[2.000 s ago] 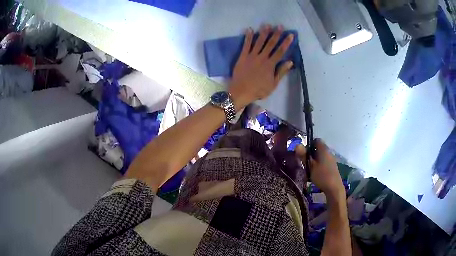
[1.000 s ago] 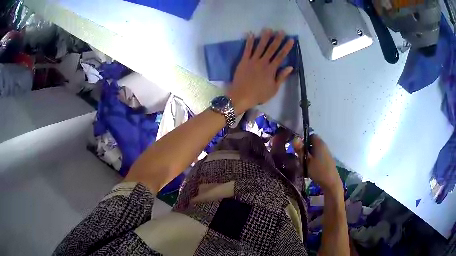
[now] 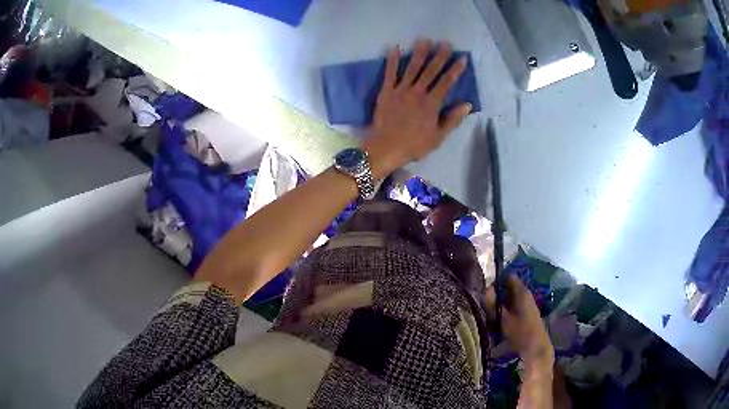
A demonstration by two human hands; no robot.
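A small blue cloth panel (image 3: 348, 94) lies flat on the white table near its front edge. My left hand (image 3: 416, 100) lies palm down on the panel's right part, fingers spread, with a watch on the wrist. My right hand (image 3: 518, 307) is low at the right, below the table edge, closed around the handles of the long dark shears (image 3: 495, 180). The handles are mostly hidden by the fingers. The blades point up and look closed; their tip is just below and right of the panel's right edge, apart from it.
The cutter's silver base plate (image 3: 537, 44) and grey metal machine body (image 3: 667, 36) stand at the upper right. Blue cut pieces (image 3: 675, 108) lie at the right. A bright blue sheet (image 3: 272, 6) shows at the top. Scraps (image 3: 200, 192) are heaped below the table edge (image 3: 308, 136).
My right hand and the shears have moved down towards my body, so the blades have left the panel's right edge. My left hand has stayed on the panel, with only a slight shift.
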